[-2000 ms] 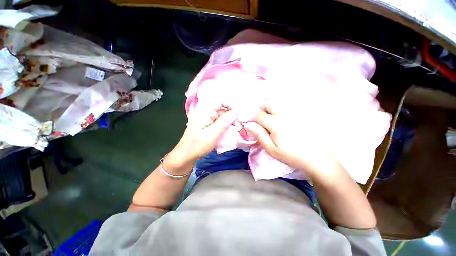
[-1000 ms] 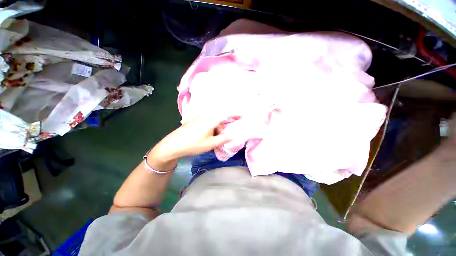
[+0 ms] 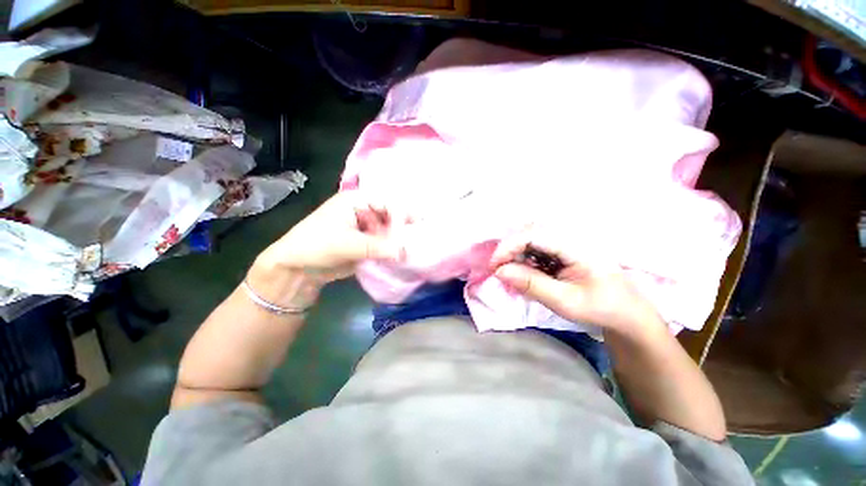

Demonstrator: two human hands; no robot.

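Note:
The pink garment (image 3: 589, 123) fills my lap and is overexposed to near white in the middle. My left hand (image 3: 332, 237) is at its left part, fingers curled on the cloth. My right hand (image 3: 579, 285) is at the near middle of the garment, thumb and forefinger pinched at the cloth. A small dark tool, likely thread snips (image 3: 542, 260), sits in the right hand's curled fingers. A short thin dark line shows on the cloth between and above the hands. No needle or thread can be made out with certainty.
Floral garments (image 3: 114, 171) are piled at the left. An open cardboard box (image 3: 798, 332) stands on the floor at the right. A wooden drawer edge (image 3: 332, 6) and a table corner (image 3: 826, 28) are at the top. Dark equipment is at the lower left.
My right hand has come back from the far right onto the garment, and the dark tool now shows in it. The long strand at the right is gone from view. My left hand moved slightly left.

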